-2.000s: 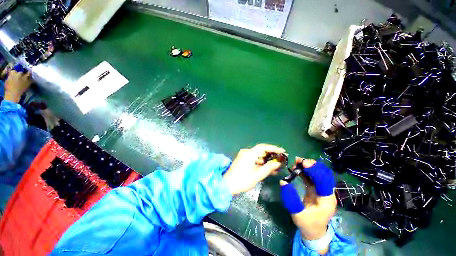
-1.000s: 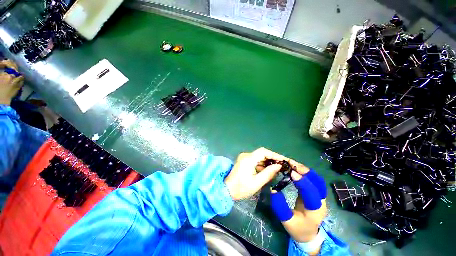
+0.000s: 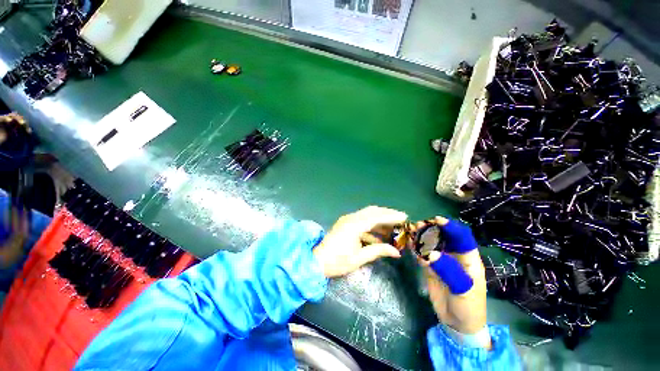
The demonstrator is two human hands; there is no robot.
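Note:
My left hand (image 3: pixel 356 243) pinches a small dark, shiny binder clip (image 3: pixel 402 236) between thumb and fingers; its details are blurred. My right hand (image 3: pixel 457 284), with blue finger sleeves, is close beside it and grips another dark clip (image 3: pixel 428 240) with a greyish shine, between thumb and fingers. The two pieces nearly meet; I cannot tell if they touch. A small group of black clips (image 3: pixel 255 152) lies mid-bench with silver wire ends out. A large tangled heap of clips (image 3: pixel 572 145) is at the right.
A tilted off-white bin (image 3: pixel 463 138) edges the heap. A folding magnifier (image 3: pixel 225 69) lies near the back. A white card (image 3: pixel 137 134) with two black bars lies left. The red tray (image 3: pixel 36 319) holds rows of clips. Another bin (image 3: pixel 123 29) and a co-worker's blue sleeve (image 3: pixel 11 250) are far left.
My hands have drawn slightly apart, and the right hand has turned, showing a greyish face of its piece. The co-worker's hand at the left edge has moved. The whole view has shifted slightly.

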